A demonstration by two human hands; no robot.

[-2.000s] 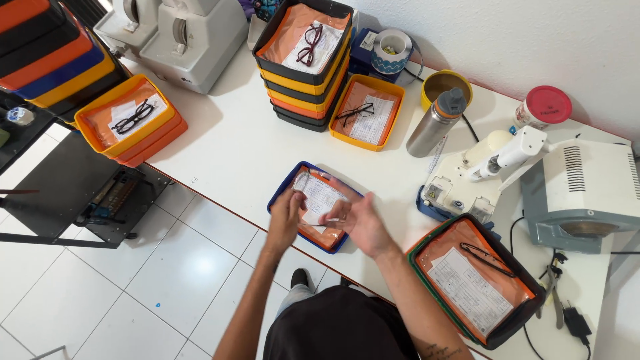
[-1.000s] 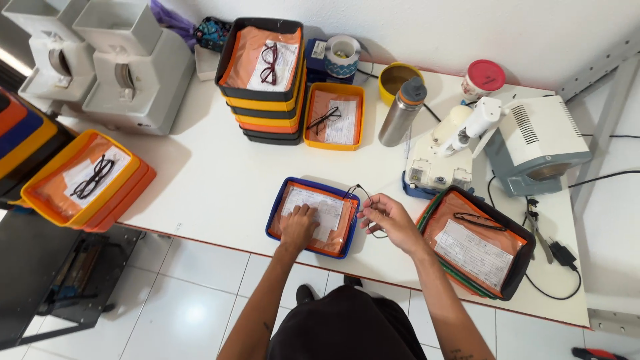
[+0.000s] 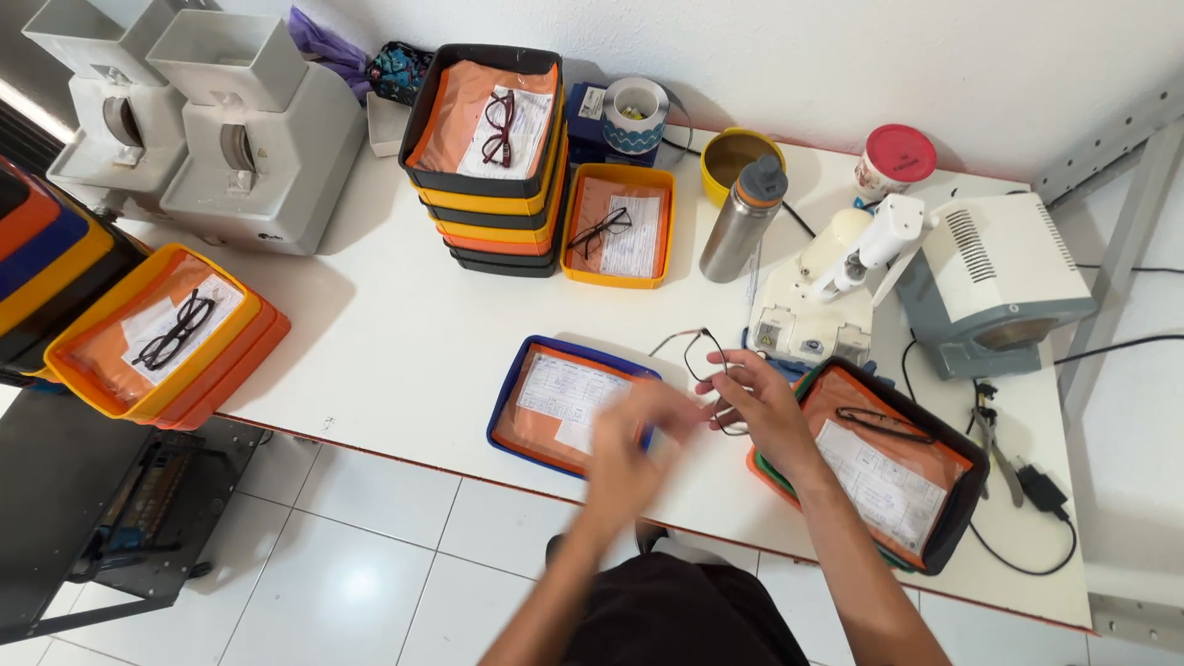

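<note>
A thin-framed pair of eyeglasses [image 3: 707,356] is held in the fingers of my right hand [image 3: 763,407], above the bench, between two trays. My left hand [image 3: 638,444] is motion-blurred over the right part of the blue tray [image 3: 504,393], close to the glasses; whether it touches them I cannot tell. In that tray lie an orange pouch and a printed paper [image 3: 564,388]. Just right of my right hand, a black tray [image 3: 971,490] on top of a stack holds dark eyeglasses [image 3: 883,424], a paper and an orange pouch.
Stacked trays [image 3: 486,190] with eyeglasses rise at the back, beside a yellow tray [image 3: 668,231] and a steel bottle [image 3: 740,222]. Bench machines stand right [image 3: 999,268] and left [image 3: 268,157]. Another tray stack [image 3: 250,342] sits left. Pliers [image 3: 997,453] and a cable lie right.
My left hand has risen from the paper in the blue tray toward the eyeglasses, which my right hand held one second ago too. The view has shifted since the oldest frame.
</note>
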